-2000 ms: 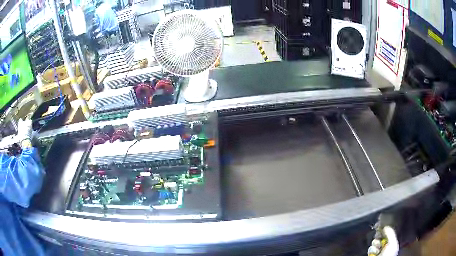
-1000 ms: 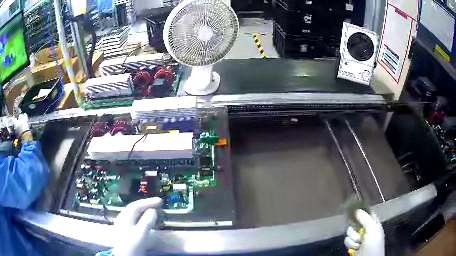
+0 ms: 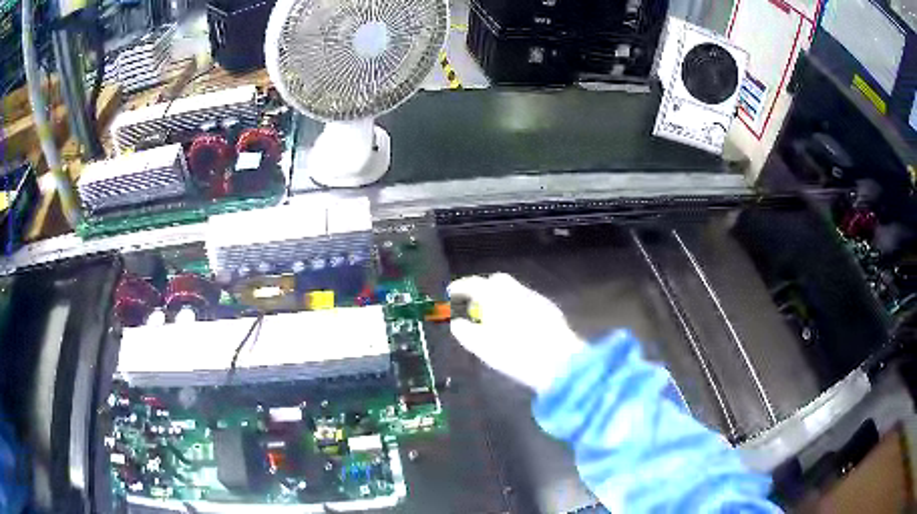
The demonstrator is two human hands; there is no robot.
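A large green circuit board (image 3: 206, 432) with a long pale heatsink (image 3: 251, 346) lies on a dark carrier on the line. Dark red toroidal inductors (image 3: 187, 294) sit at its rear left. My right hand (image 3: 508, 326), in a white glove with a blue sleeve, is at the board's right edge, beside an orange part (image 3: 439, 311). Its fingertips are closed on a small yellow part (image 3: 475, 313), mostly hidden by the glove; whether it touches the orange part cannot be told. My left hand is not in view.
A white desk fan (image 3: 352, 151) and another heatsink board (image 3: 131, 216) stand behind the rear metal rail (image 3: 563, 185). A white blower box (image 3: 696, 125) stands at the back right. Brown cardboard (image 3: 873, 482) is low right.
My right hand has moved from the front rail at lower right to the board's right edge. My left hand, over the board's front edge a second ago, has left view. The view has come closer.
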